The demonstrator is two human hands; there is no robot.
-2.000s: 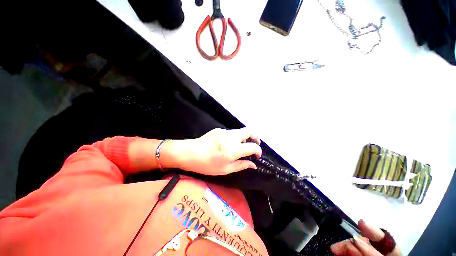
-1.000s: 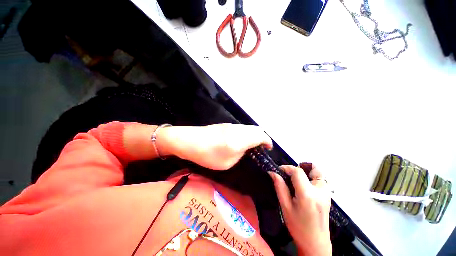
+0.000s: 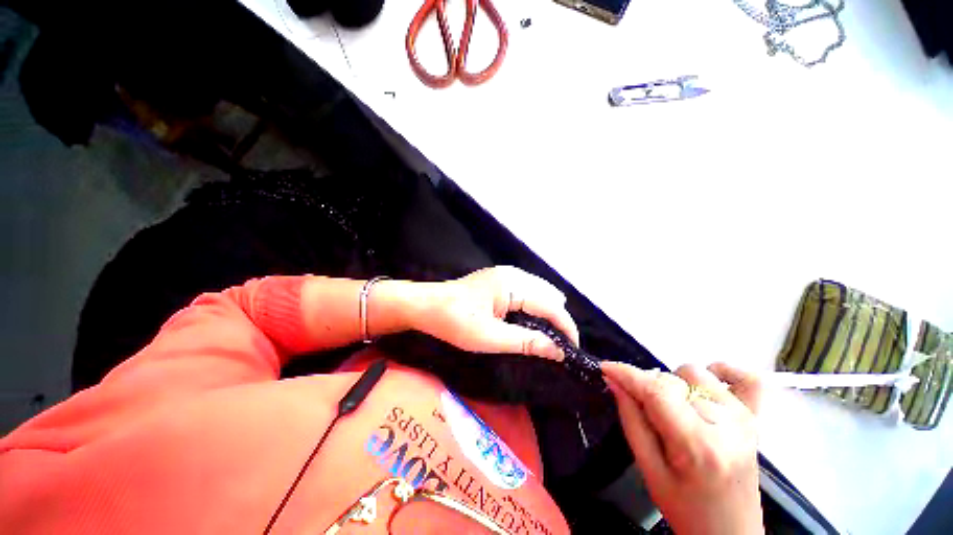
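Observation:
The black garment (image 3: 460, 368) lies on the lap along the table edge and spreads to the left. Its glittering beaded trim (image 3: 581, 362) runs between both hands. My left hand (image 3: 489, 311) grips the trim between thumb and fingers. My right hand (image 3: 684, 418) has its thumb and forefinger pinched together at the right end of the visible trim, touching it. A needle cannot be made out at the fingertips. A short light thread hangs over the dark cloth below the trim.
On the white table (image 3: 669, 209) are red-handled scissors (image 3: 457, 47), silvery thread snips (image 3: 658, 91), a metal chain (image 3: 805, 29), a phone (image 3: 598, 8) cut off by the top edge, and a striped pincushion (image 3: 849, 340) at the right. Dark rounded objects (image 3: 340, 8) stand at the top.
My right hand came in from the lower right to the trim, then shifted slightly right along it. My left hand has changed its hold on the trim. The view has also shifted.

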